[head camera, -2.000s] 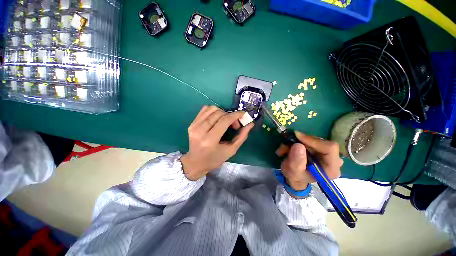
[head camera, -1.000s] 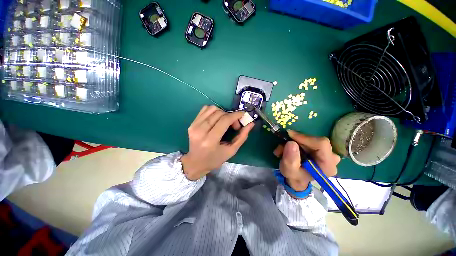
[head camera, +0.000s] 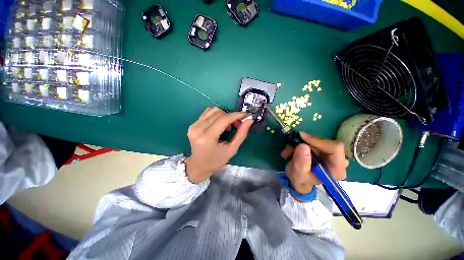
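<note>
A black rounded-square housing (head camera: 254, 101) with silvery electronics sits on a dark flat jig (head camera: 258, 87) at mid-bench. My left hand (head camera: 216, 139) pinches a small whitish block (head camera: 249, 117) at the housing's lower edge; the fingertips partly hide it. My right hand (head camera: 315, 161) holds the blue and black soldering iron (head camera: 333, 190) like a pen. Its metal tip is at the housing's right edge; contact cannot be told. Solder wire (head camera: 168, 74) runs from the tray to near my left fingertips.
A clear blister tray (head camera: 116, 94) of white and gold parts lies left. Loose housings (head camera: 202, 31) lie at the back. Yellow pieces (head camera: 291, 109) are heaped right of the jig. A blue bin (head camera: 325, 16), black fan (head camera: 379, 78) and pale pot (head camera: 377, 141) stand right. Another person's sleeve (head camera: 25, 160) shows left.
The iron's tip moved onto the housing, then back to its right edge. My left fingers shifted slightly, and the whitish block now looks tilted, showing less of its face.
</note>
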